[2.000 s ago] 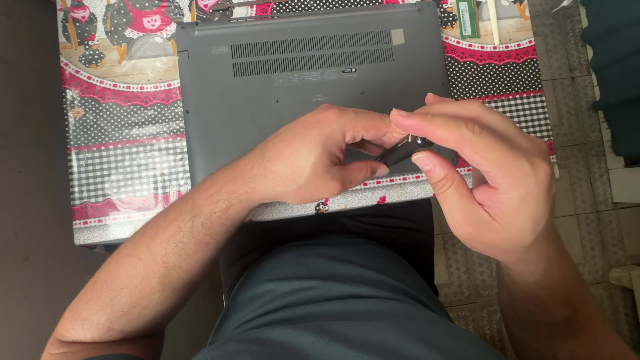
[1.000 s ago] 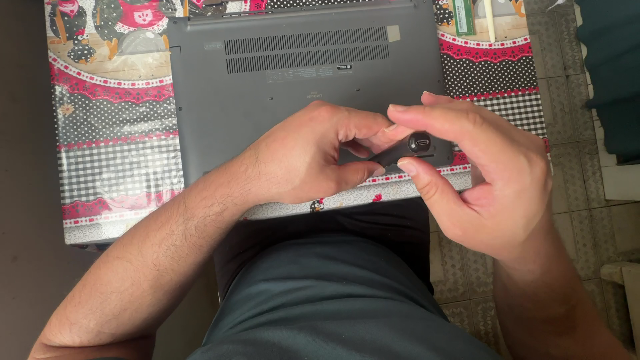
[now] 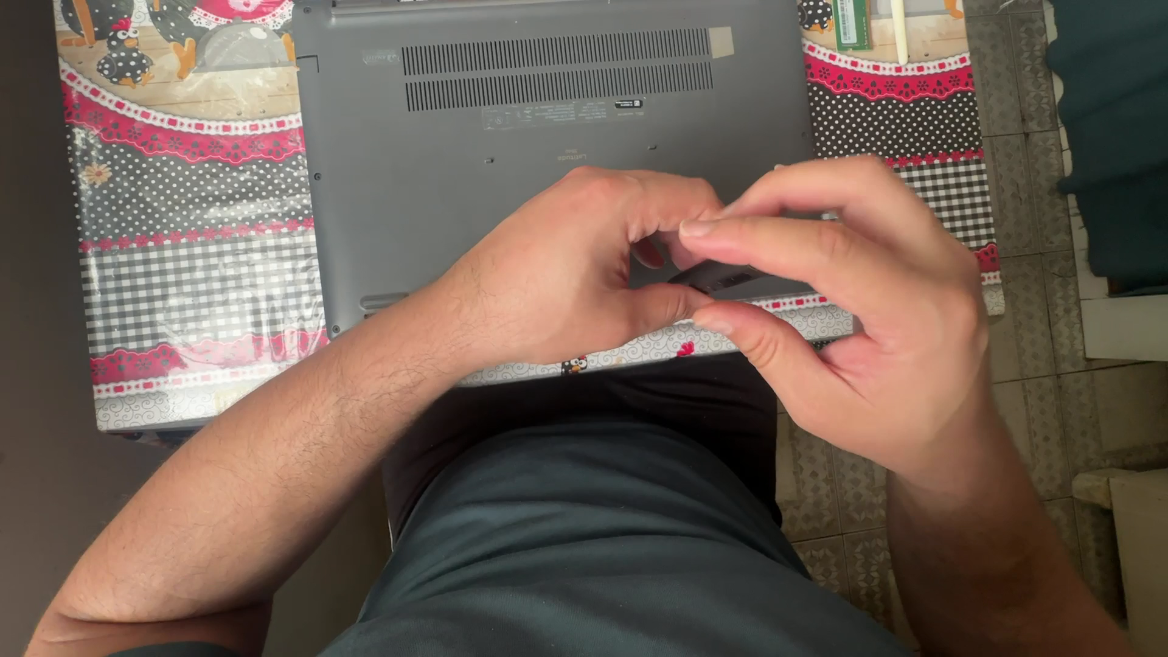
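A dark grey laptop [image 3: 392,201] lies upside down, its vented bottom cover facing up. Above its near right part, my left hand [image 3: 584,265] is curled around a dark, slim handheld object [image 3: 725,276], mostly hidden by fingers; its exact kind is unclear. My right hand [image 3: 849,292] arches over the object from the right, index and thumb tips close to the left hand's fingertips. Whether the right fingers pinch something small cannot be seen.
The table has a patterned plastic-covered cloth [image 3: 192,283]. A green memory module [image 3: 851,23] and a thin off-white stick [image 3: 900,32] lie beyond the laptop's right side. Tiled floor shows at the right, with a dark green cloth [image 3: 1109,137] hanging there.
One second ago the dark object's rounded end showed between my hands; now my right fingers have come down and inward, and less of it shows. The left hand stays around it.
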